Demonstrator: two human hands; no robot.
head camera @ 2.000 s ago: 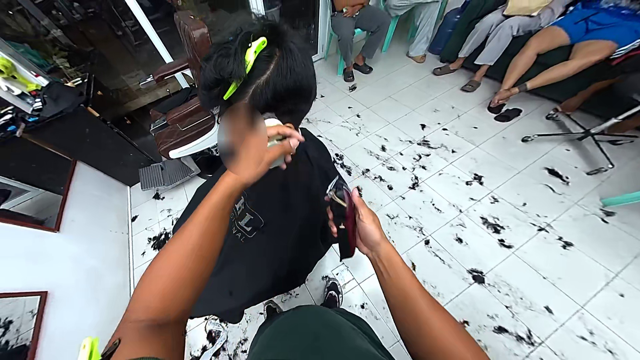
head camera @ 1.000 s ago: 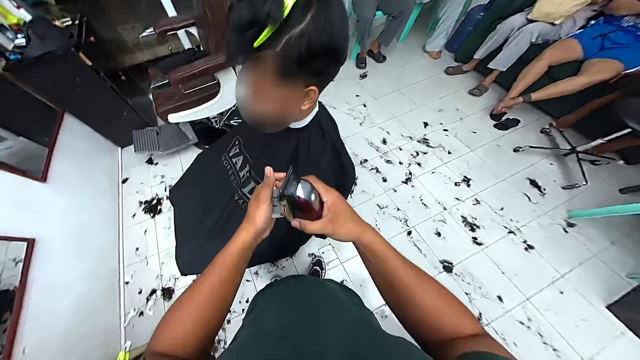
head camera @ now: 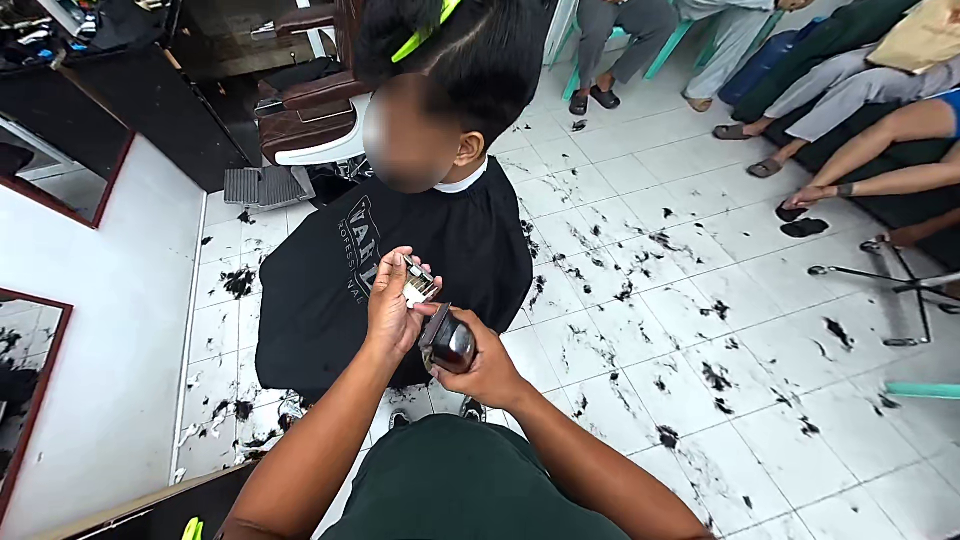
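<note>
My left hand (head camera: 394, 307) holds a small clipper guard comb (head camera: 418, 282), its inner side turned up. Just right of it, my right hand (head camera: 484, 360) grips a dark, glossy hair clipper (head camera: 452, 343), its blade end pointing up toward the guard; the two are apart. Beyond both hands, a person sits in a black barber cape (head camera: 465, 232) with a white neck strip (head camera: 465, 180). A neon yellow-green hair clip (head camera: 424, 31) holds the parted black hair (head camera: 487, 67) on top.
Behind the seated person stands a brown barber chair (head camera: 307, 139) with a grey footrest (head camera: 262, 186). Cut hair lies over the white tiled floor (head camera: 645, 225). Several people sit at the upper right. A wheeled stool base (head camera: 911, 285) is at the right, a white wall (head camera: 135, 300) at the left.
The guard, held up in my left hand, now shows apart from the clipper; a second ago both hands were together at the clipper. Earlier my left hand was up by the person's head.
</note>
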